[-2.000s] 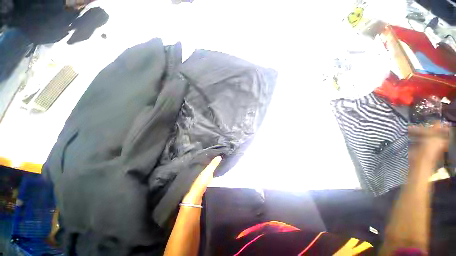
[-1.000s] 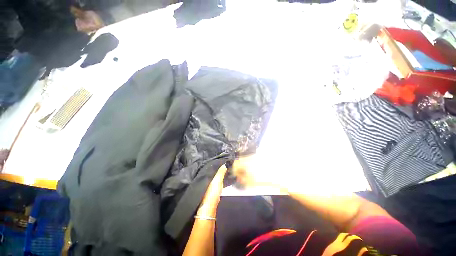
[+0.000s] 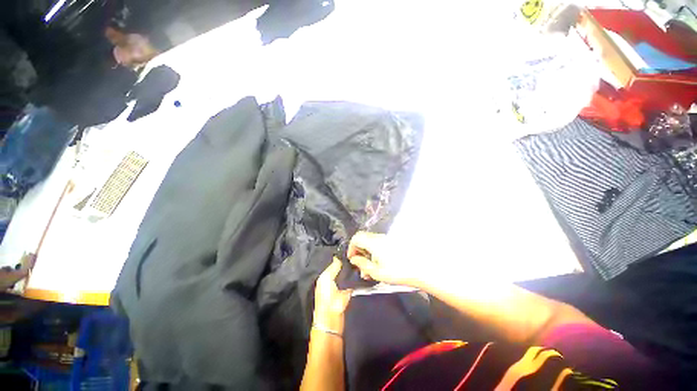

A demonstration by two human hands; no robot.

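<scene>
A dark grey-black garment [image 3: 199,229] lies over the table and hangs off its near edge. Its shiny, crinkled lining [image 3: 359,160] shows on the right part. My left hand [image 3: 330,292] pinches the garment's edge near the table's front edge. My right hand [image 3: 370,256] is close beside it at the same edge, with its fingers bent together at the cloth. I cannot see a needle or thread, and what the right fingertips hold is hidden.
A striped cloth [image 3: 604,191] with a small dark cluster lies at the right. Behind it are a red bag [image 3: 614,107] and a red box [image 3: 634,46]. A ridged block [image 3: 120,183] lies at the left. Blue crates [image 3: 99,351] stand below. A person [image 3: 130,46] is at the far left.
My right arm has swung in from the far right, and my right hand now meets my left at the cloth edge. The view has shifted, and the left hand keeps its pinch.
</scene>
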